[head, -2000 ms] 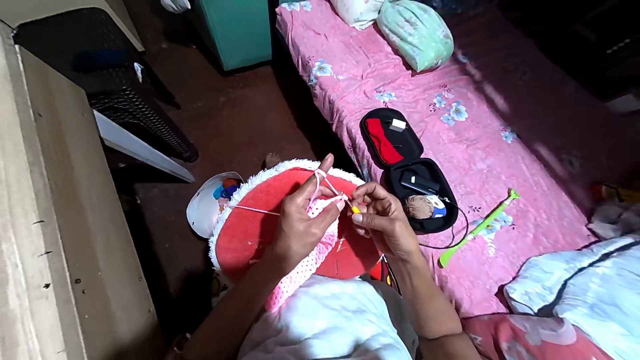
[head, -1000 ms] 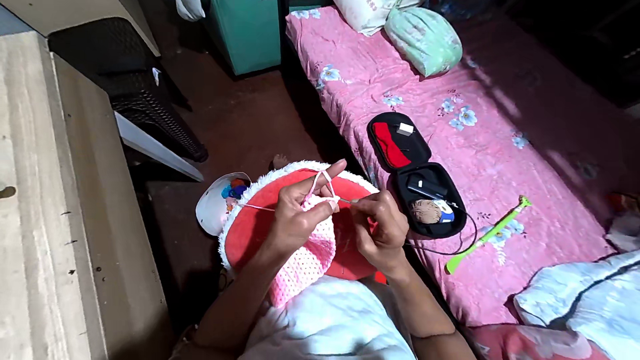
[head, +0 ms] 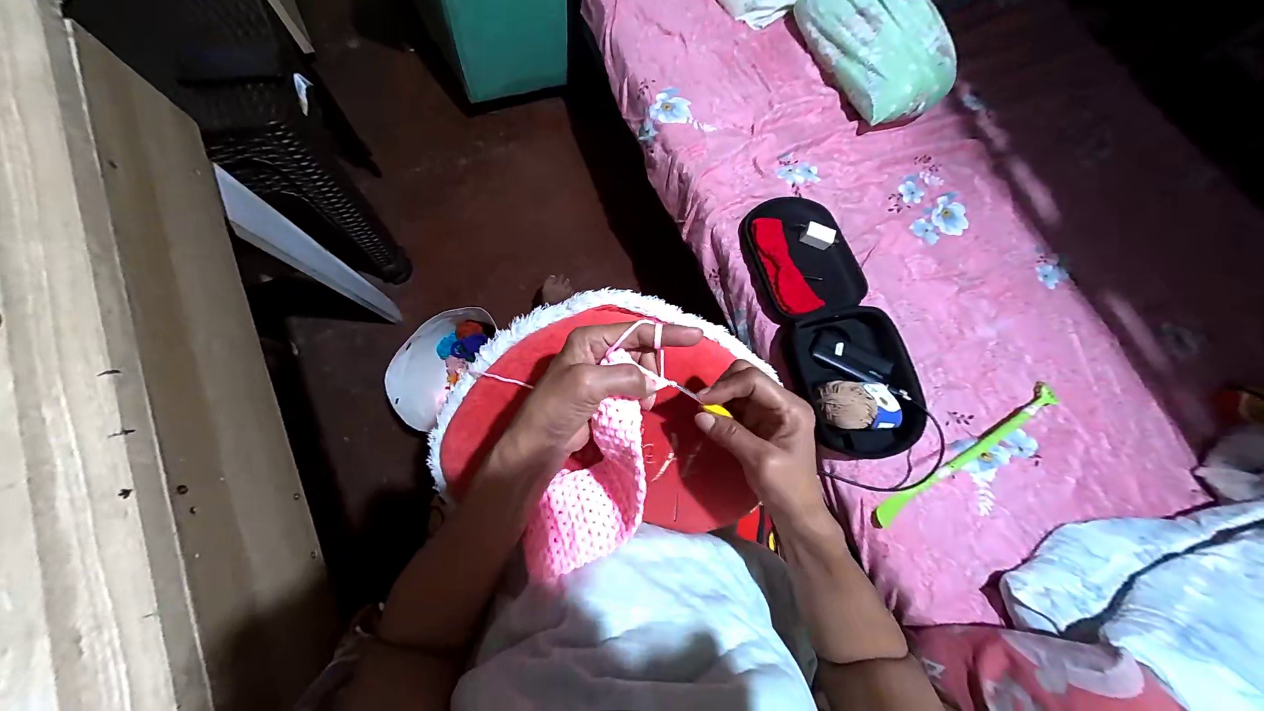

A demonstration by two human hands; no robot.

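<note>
My left hand [head: 583, 385] pinches the top edge of a pink and white crocheted piece [head: 591, 509], with yarn looped over its raised index finger. In my right hand [head: 760, 425] is a crochet hook [head: 716, 410] with a yellow handle, its metal shaft pointing left into the yarn at the work. The crocheted piece hangs down onto the pale cloth [head: 652, 622] over my lap. Beneath both hands lies a round red cushion [head: 494, 444] with a white fluffy rim. A strand of yarn [head: 504, 377] runs left from my left hand across the cushion.
A white container [head: 410, 380] with colored yarn stands left of the cushion. On the pink flowered bed at right lie an open black case [head: 859, 326] holding a yarn ball [head: 849, 405], and a green plastic stick [head: 968, 454]. A wooden panel [head: 188, 395] borders the left, near a dark woven chair [head: 296, 168].
My right hand's grip has shifted, and the yellow handle shows again after being hidden one second ago. My left hand still holds the crocheted piece, which now hangs more folded.
</note>
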